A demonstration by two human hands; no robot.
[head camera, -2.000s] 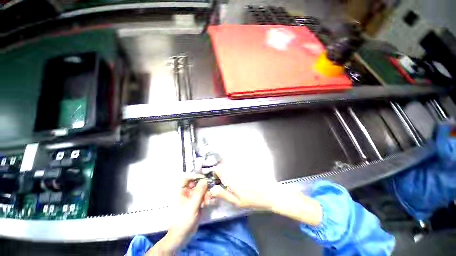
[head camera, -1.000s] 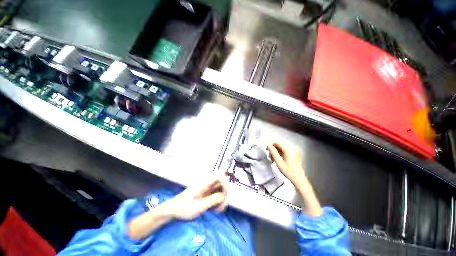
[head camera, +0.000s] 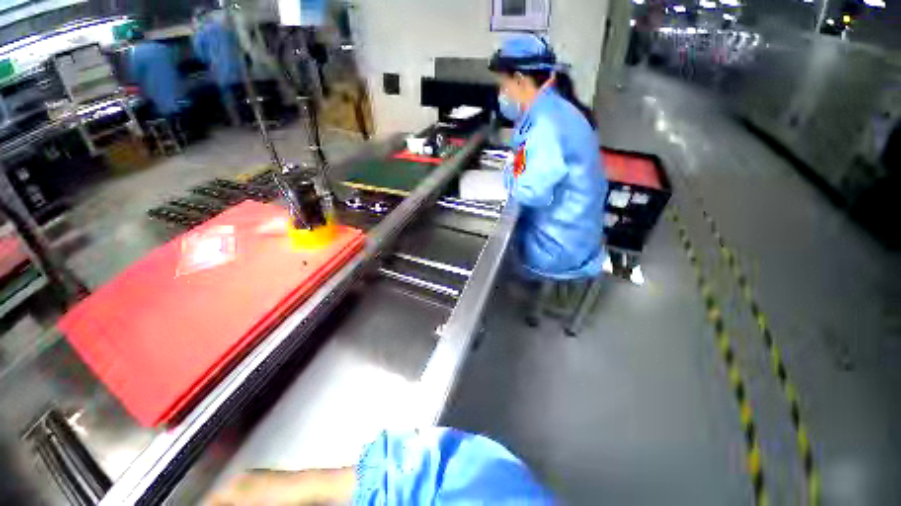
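Neither of my hands shows. A blue sleeve, which looks like my right one, and a bare forearm reach left along the bottom edge; the hand is cut off. Under them lies the shiny metal conveyor bed between two long rails. Beside it at left is a stack of red sheets with a clear plastic patch on top. A yellow-orange round holder with black tools stands on the sheets' far corner. The grey-white gloves are not in view.
A seated person in a blue smock works at the line ahead, right of the near rail. A black tote with a reddish inside stands behind. Yellow-black tape marks the floor at right. More workers are at upper left.
The view has swung up and right along the line. My hands, the gloves, the circuit boards and the small black tray have left the picture. The seated person and the aisle have come in.
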